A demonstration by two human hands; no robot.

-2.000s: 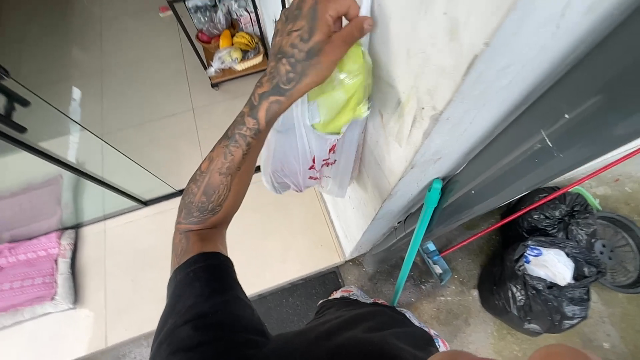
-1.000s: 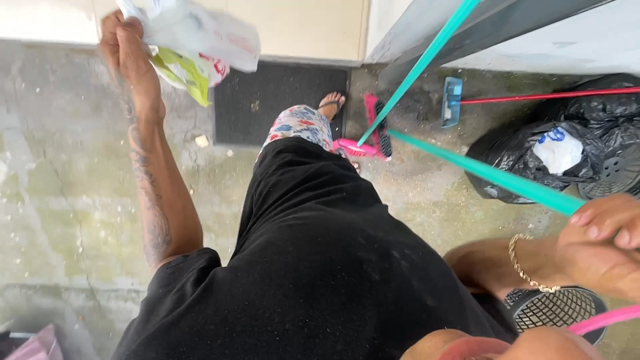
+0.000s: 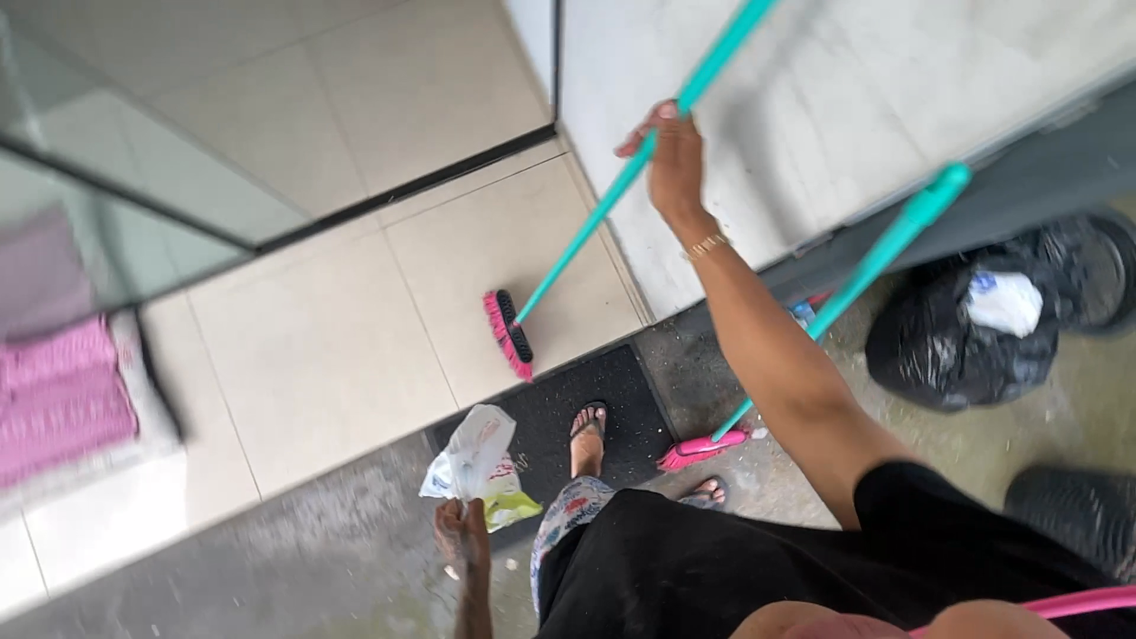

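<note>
My right hand (image 3: 676, 164), with a chain bracelet at the wrist, grips the teal handle of a pink-bristled broom (image 3: 507, 334). That broom's head rests on the pale tiled step. Low in the view, my left hand (image 3: 463, 531) is closed on white and yellow-green plastic bags (image 3: 484, 457), which hang over the edge of the black doormat. A second broom (image 3: 706, 448), with a pink head and teal handle, stands by the mat and leans toward the dark grey panel; my right forearm partly hides its handle.
A black doormat (image 3: 612, 382) lies under my sandalled foot. Black garbage bags (image 3: 958, 355) and a ribbed dark bin (image 3: 1074, 515) are at the right. Pink folded textiles (image 3: 67, 395) lie at the far left by the glass panel. A white wall (image 3: 799, 115) stands at the upper right.
My right hand, last seen low at the right on a teal handle, is now raised toward the wall. One broom's head has moved from near the mat onto the tiles. The bags remain in my left hand.
</note>
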